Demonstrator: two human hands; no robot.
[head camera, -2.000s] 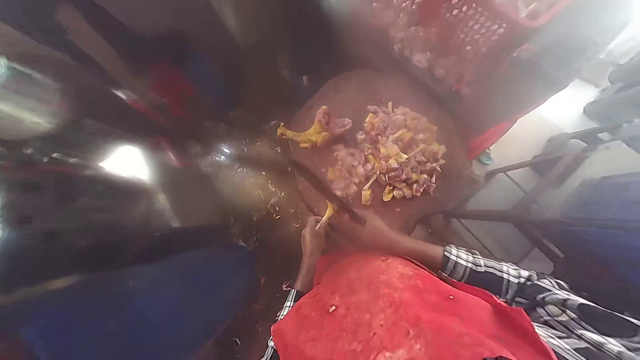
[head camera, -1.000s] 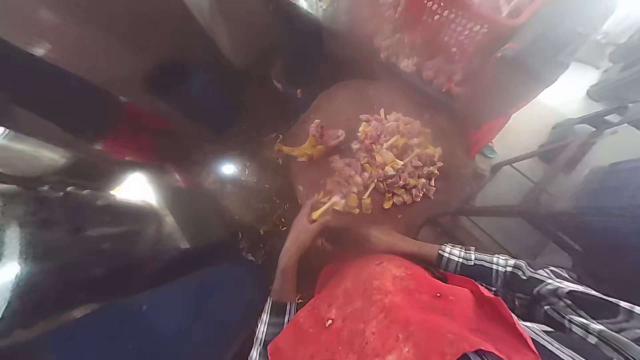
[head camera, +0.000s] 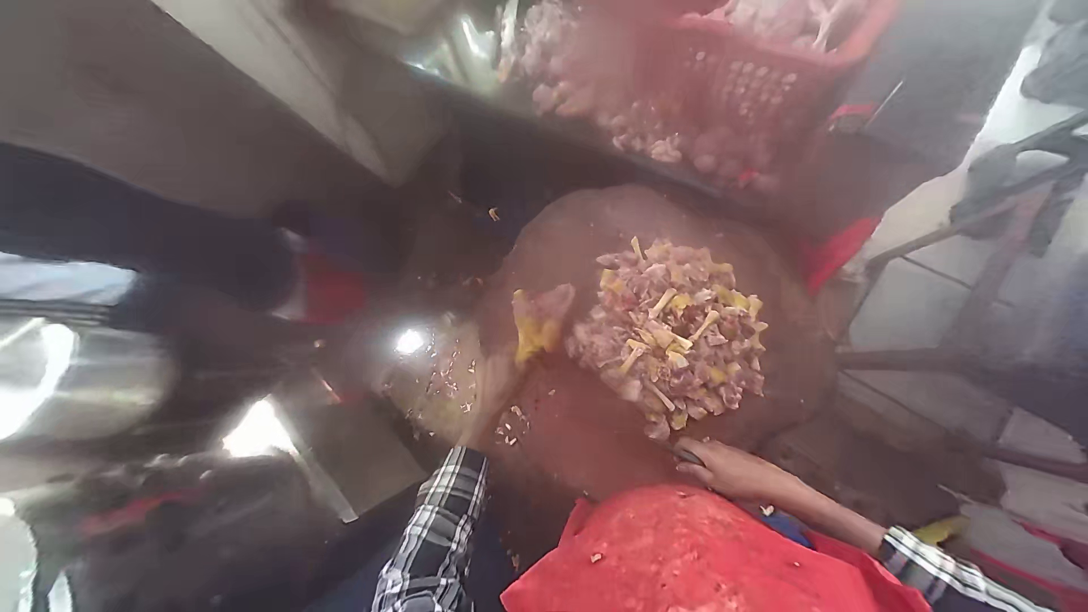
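A round chopping block (head camera: 629, 212) lies in front of me, holding a heap of chopped raw poultry pieces (head camera: 671, 331) with pale and yellow parts. Left of the heap is a larger raw poultry piece (head camera: 542, 321) with yellow skin. My left hand (head camera: 497, 382) reaches to its lower end; blur hides whether the fingers grip it. On the near side of the block, my right hand (head camera: 722, 469) is closed around the dark handle of a knife (head camera: 688, 456). The knife's blade cannot be made out clearly.
Behind the block stands a red perforated plastic basket (head camera: 739, 76) of raw poultry, with more raw meat (head camera: 646, 127) beside it. Small scraps (head camera: 446, 374) lie on a wet surface at left. A metal frame (head camera: 960, 225) stands at right. My red apron (head camera: 705, 552) covers the near edge.
My left hand has moved from the near edge of the block up and left to the separate yellow-skinned piece. My right hand has shifted right. The view has moved, showing more of the basket.
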